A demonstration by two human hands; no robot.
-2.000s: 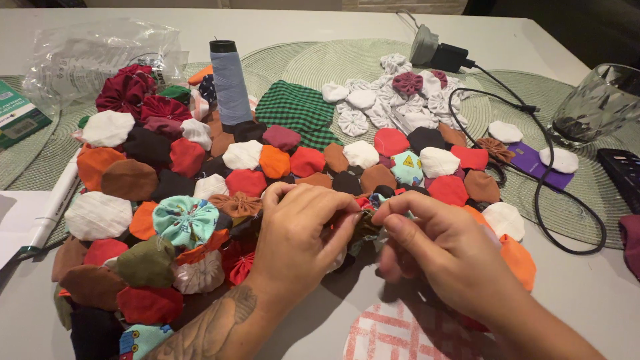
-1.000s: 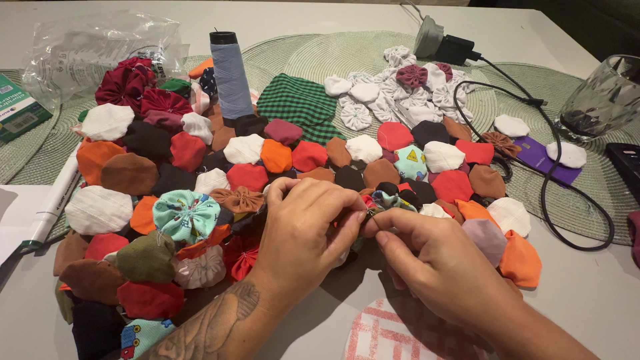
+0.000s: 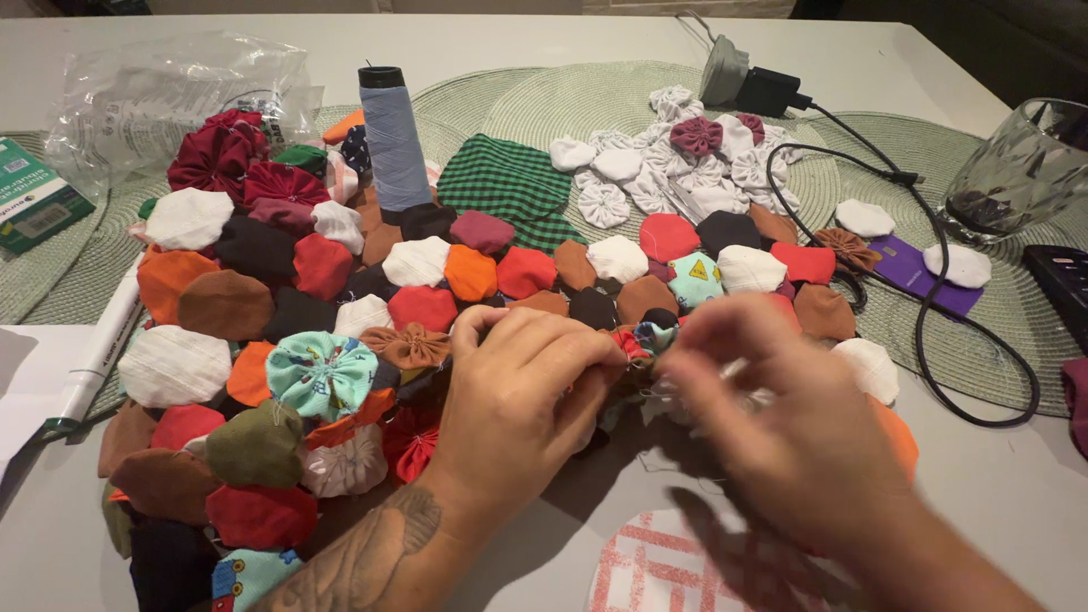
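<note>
My left hand (image 3: 531, 391) pinches the edge of a patchwork of gathered fabric yo-yos (image 3: 416, 262), joined in red, brown, black, white and orange. My right hand (image 3: 765, 399) is blurred, just right of the pinched edge; whether it holds a needle cannot be seen. Loose thread (image 3: 650, 463) hangs between and below the hands. A turquoise printed yo-yo (image 3: 321, 376) lies gathered side up left of my left hand. A cone of light blue thread (image 3: 395, 144) stands behind the patchwork. A round piece of white fabric with a red pattern (image 3: 671, 565) lies below my hands.
Green-checked fabric (image 3: 506, 187) and a pile of white yo-yos (image 3: 654, 161) lie behind. A black cable (image 3: 922, 340), a purple card (image 3: 926, 276) and a cut-glass tumbler (image 3: 1011, 170) are at right. A marker (image 3: 106, 340), a small box (image 3: 34, 200) and a plastic bag (image 3: 170, 102) are at left.
My right hand has come away from the fingertips of my left hand, which it met one second ago. My left hand keeps its pinch on the fabric.
</note>
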